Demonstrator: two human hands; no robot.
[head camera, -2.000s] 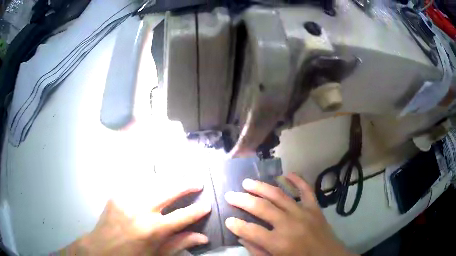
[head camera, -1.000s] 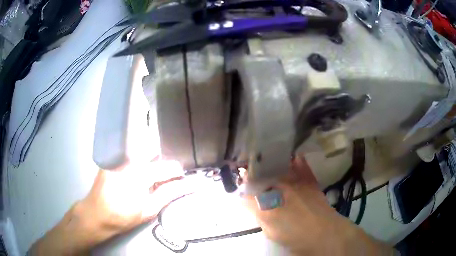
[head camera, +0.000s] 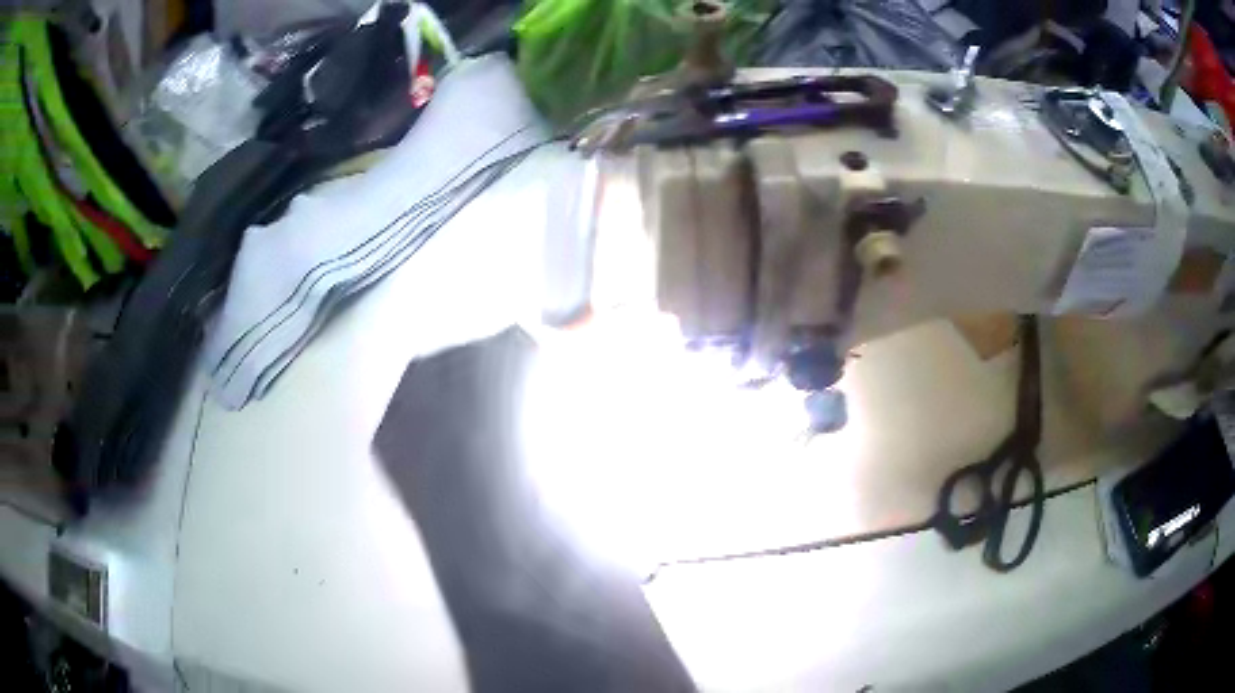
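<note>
A charcoal fabric piece (head camera: 494, 501) with an angled end lies flat on the white table (head camera: 298, 555), left of the lamp glare, and runs off the lower edge. The cream sewing machine (head camera: 1002, 230) fills the upper right. Its needle area is washed out by the glare, with a small grey block (head camera: 825, 410) hanging beside it. Neither of my hands is in view.
Stacked pale grey panels (head camera: 366, 230) and a dark fabric pile (head camera: 176, 311) lie at left. Black scissors (head camera: 1009, 494) and a phone (head camera: 1172, 494) lie at right. Snips (head camera: 779, 115) rest on the machine. A green bag (head camera: 610, 48) is behind.
Both hands have left the picture. The view has shifted, showing more of the left side and back. The charcoal piece now lies in view, and the pale piece under the needle is no longer discernible.
</note>
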